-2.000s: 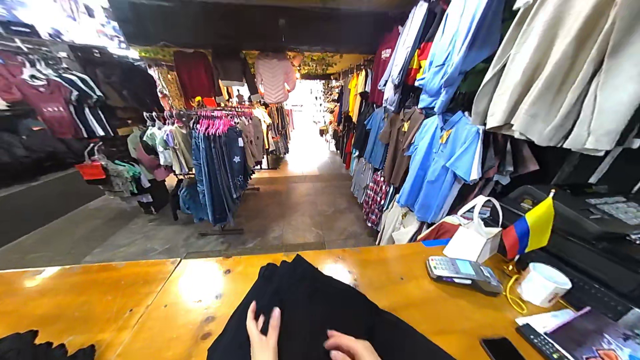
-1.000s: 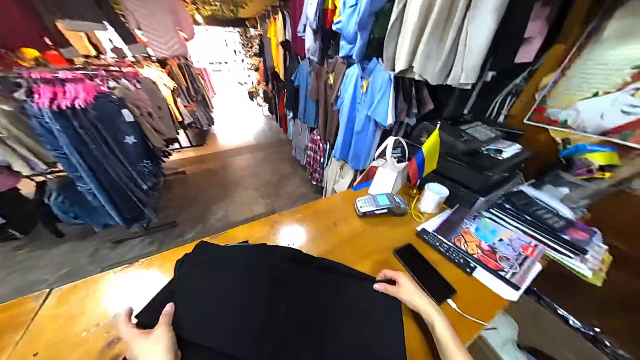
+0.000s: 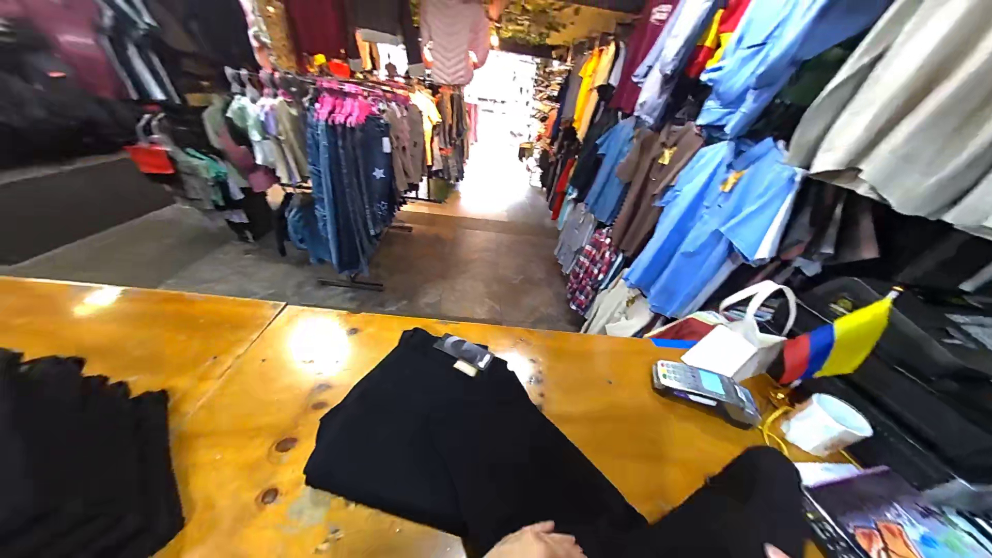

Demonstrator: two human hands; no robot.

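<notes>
A black garment (image 3: 465, 434), perhaps trousers, lies partly folded on the varnished wooden counter (image 3: 240, 434), with a dark hang tag (image 3: 463, 352) at its far end. My left hand (image 3: 535, 541) rests on the cloth at the bottom edge of the view; its fingers are partly cut off, so its hold is unclear. Only a fingertip of my right hand (image 3: 775, 551) shows, at the lower right, against a raised black part of the cloth (image 3: 736, 500). A stack of folded black garments (image 3: 77, 465) lies at the left.
On the counter's right side are a card terminal (image 3: 707, 390), a white bag (image 3: 740, 345), a small yellow, blue and red flag (image 3: 841, 341), a white mug (image 3: 826, 424) and a magazine (image 3: 907, 515). Clothes racks (image 3: 349, 178) stand beyond the counter; shirts (image 3: 713, 225) hang at the right.
The black garment was spread wide between both hands a second ago; now a narrower folded part lies ahead, its tag showing. Both hands are lower in view. The view has swung right, then back left.
</notes>
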